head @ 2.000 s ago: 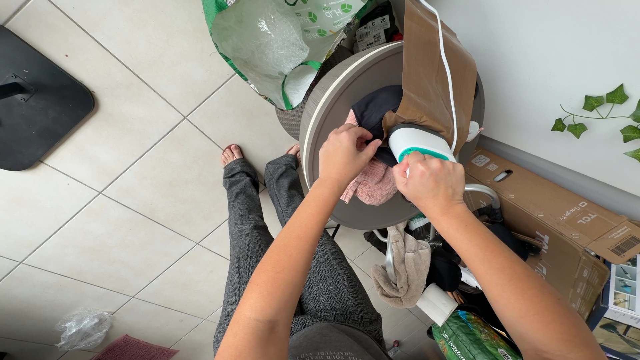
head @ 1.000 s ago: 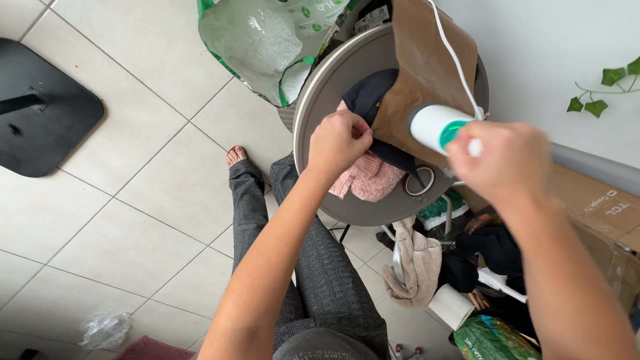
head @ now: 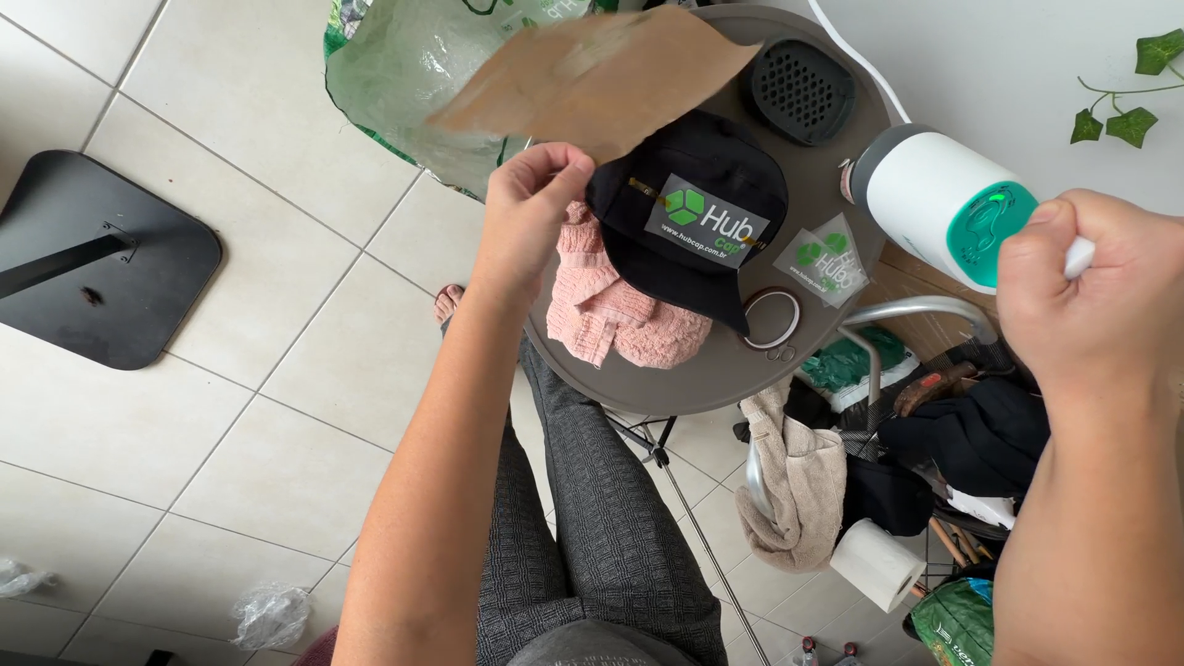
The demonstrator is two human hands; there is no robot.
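Observation:
Between thumb and fingers, my left hand (head: pixel 532 208) pinches the lower edge of a brown sheet (head: pixel 601 79), raised over the table's left side. My right hand (head: pixel 1087 277) grips the handle of a white and teal heat press (head: pixel 943 203), held off the cap at the table's right edge. A black cap (head: pixel 694 213) with a printed transfer (head: pixel 708 220) on its front lies over a folded pink towel (head: pixel 624 310). Two strips of heat tape cross the transfer's ends. More transfers (head: pixel 823 261), a tape roll (head: pixel 772 319) and small scissors (head: pixel 782 352) lie beside the cap.
The round grey table (head: pixel 647 384) also holds a dark perforated stand (head: pixel 803 91). A green-edged bag (head: pixel 398 83) stands at its far left. Below right are a beige towel (head: pixel 791 481), a paper roll (head: pixel 877 564) and dark cloths (head: pixel 971 435). The press's white cord (head: pixel 856 51) runs upward.
The heat press has moved off the cap to the right. The brown sheet, earlier draped over the cap, has been lifted up and left, and the cap's front now shows.

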